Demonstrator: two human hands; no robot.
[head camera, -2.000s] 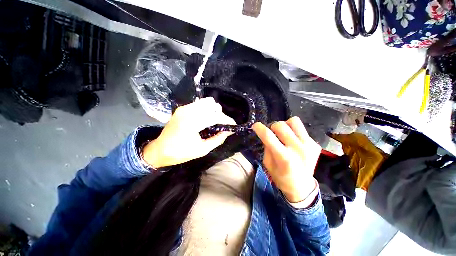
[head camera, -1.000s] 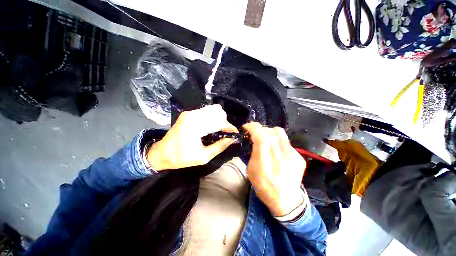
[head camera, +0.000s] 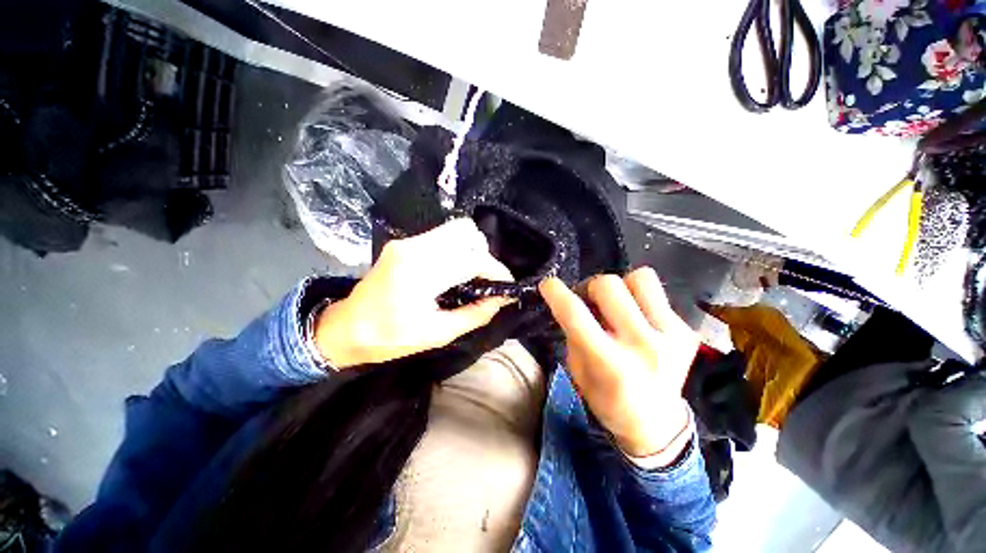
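A black textured garment lies bunched between my lap and the table edge. Its narrow black edging with light flecks runs between my hands. My left hand pinches the edging between thumb and fingers. My right hand is just right of it, with thumb and index fingertips together at the edging. A needle or thread is too fine to make out. A white strip hangs from the table edge down to the garment.
The white table bears black-handled scissors, a floral pouch, yellow handles and a brown flat tool. A clear plastic bag, mustard cloth and a person's grey sleeve are around. Dark garments hang at left.
My right hand has moved in close to my left hand and then slightly away to the right, its fingers spreading a little. My left hand keeps its pinch on the edging.
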